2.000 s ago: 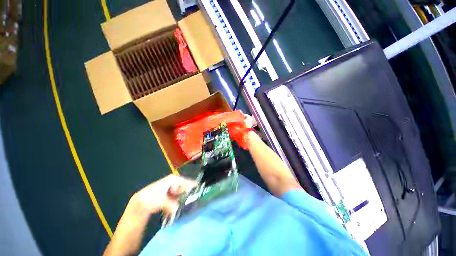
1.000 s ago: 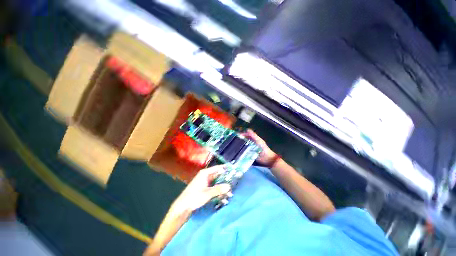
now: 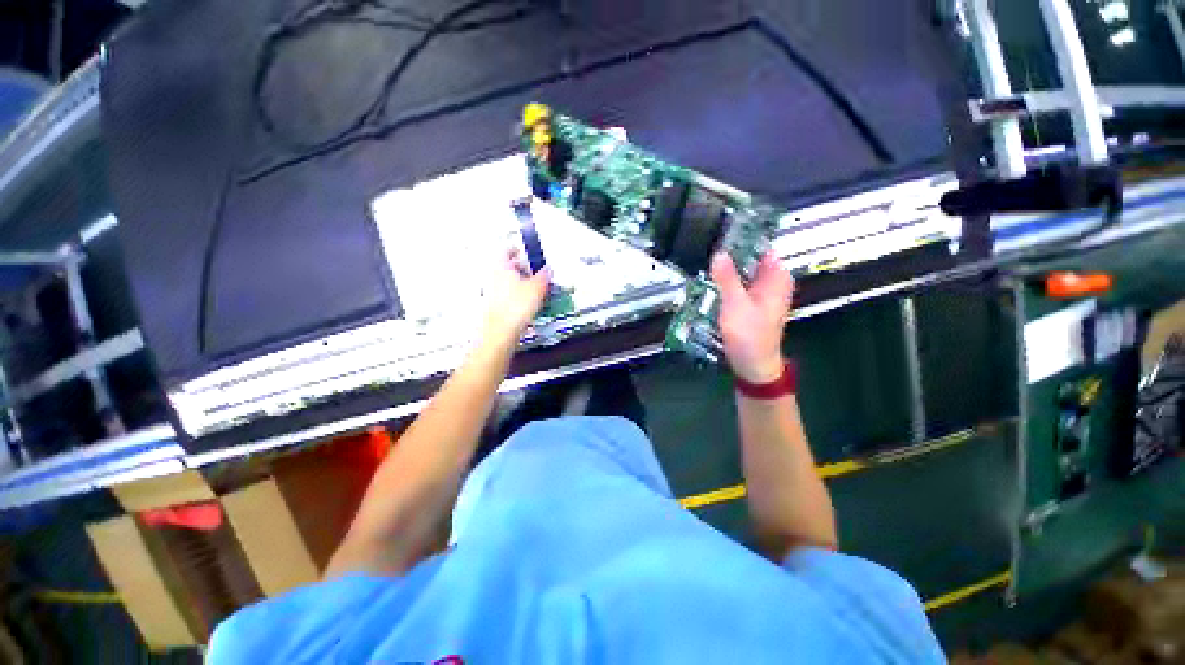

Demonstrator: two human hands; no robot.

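Observation:
The long green main board [image 3: 637,195] is held tilted above the TV panel back [image 3: 624,78], with its yellow parts at the upper left end. My right hand [image 3: 754,312] grips the board's lower right end. My left hand [image 3: 516,296] is at the lower end of a dark flat ribbon cable [image 3: 530,237] on the white mounting plate [image 3: 435,240]. Its fingertips appear closed around the cable. A small green board [image 3: 559,304] shows partly beside my left hand, near the silver edge.
The divided carton [image 3: 143,585] and the carton with red bags [image 3: 293,500] stand at lower left. An orange-handled tool [image 3: 1079,283] lies on the green side table [image 3: 968,377] at right, beside another board and cables. Thin black wires cross the panel back.
The view has turned from the cartons to the panel. The main board has moved over the panel, held by my right hand only. My left hand has left it and moved to the cable.

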